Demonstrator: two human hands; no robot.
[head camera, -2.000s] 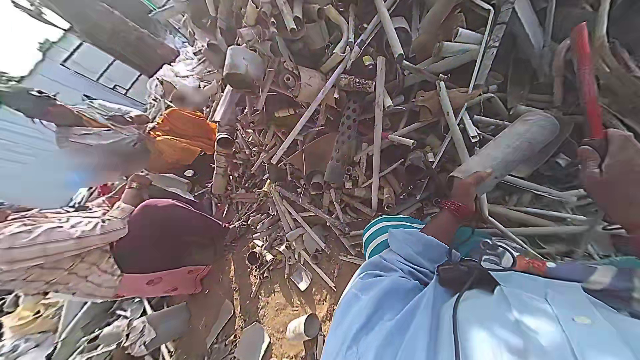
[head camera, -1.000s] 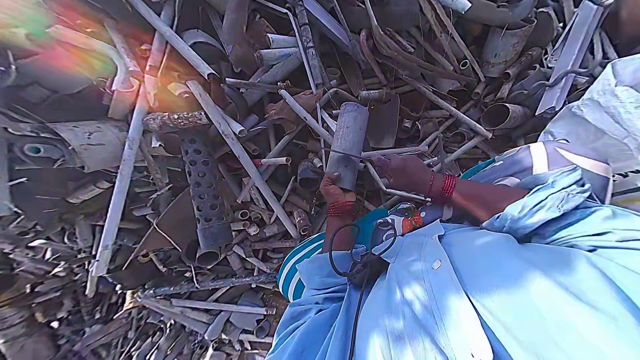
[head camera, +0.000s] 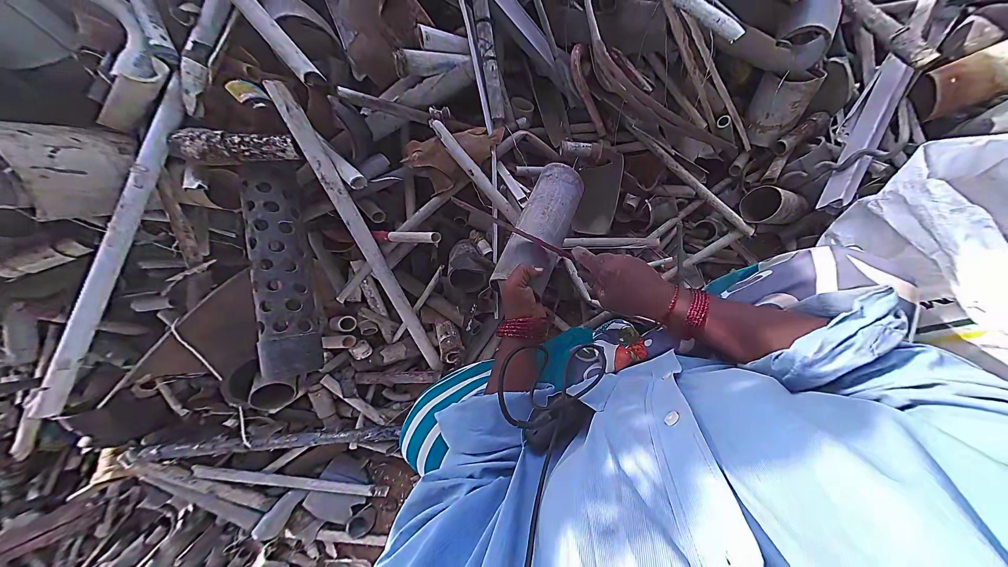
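Note:
A short grey plastic pipe (head camera: 545, 211) stands tilted in front of my body, its lower end gripped by my left hand (head camera: 522, 296). Red bangles circle both my wrists. My right hand (head camera: 626, 285) is closed around the near end of a thin, dark red tool (head camera: 516, 230), which lies across the pipe's face. Whether that tool is a blade or a rod cannot be made out. Both hands are close together, and the fingers of the right one are partly hidden behind its back.
Scrap pipes lie heaped all around, among them a perforated dark pipe (head camera: 283, 268) and a long white pipe (head camera: 106, 276) at left. A white sack (head camera: 945, 213) lies at right. A cord with a small dark device (head camera: 557, 421) hangs over the blue shirt.
My right hand, raised at the right with the red tool two seconds ago, has come down to the pipe. The left hand still holds the pipe. The view has turned.

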